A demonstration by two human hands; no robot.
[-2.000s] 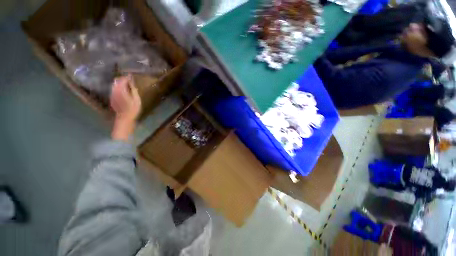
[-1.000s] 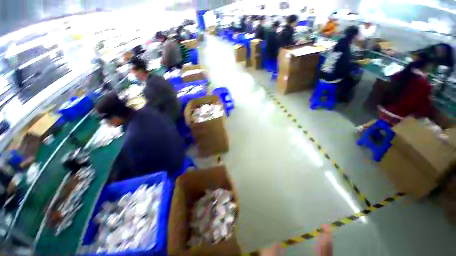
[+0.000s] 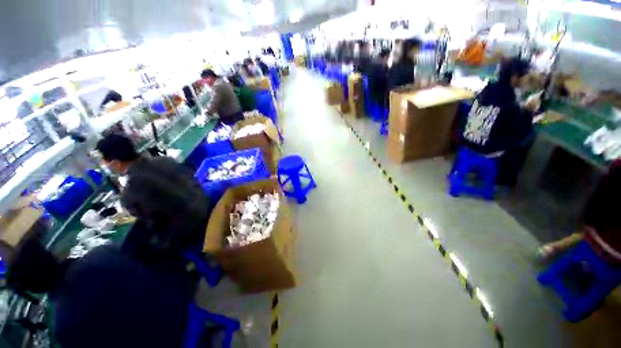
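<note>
Neither of my hands is in the picture. Nearest in front, left of the aisle, an open cardboard carton (image 3: 282, 255) holds a heap of small white parts (image 3: 253, 219). Behind it a blue plastic bin (image 3: 210, 185) holds more white parts. A second open carton (image 3: 269, 146) with white parts stands behind that bin. The image is soft, so the exact kind of parts cannot be told.
Seated people in dark clothes (image 3: 167, 197) line the green conveyor (image 3: 184, 143) at left. A blue stool (image 3: 295, 178) stands beside the aisle. At right are a large carton (image 3: 425, 126), a seated person (image 3: 494, 119) and blue stools (image 3: 473, 175). Yellow-black tape (image 3: 408, 204) runs along the floor.
The view has moved forward along the aisle. The nearest bin and carton from before have left the picture, as have the blurred fingers at the bottom edge.
</note>
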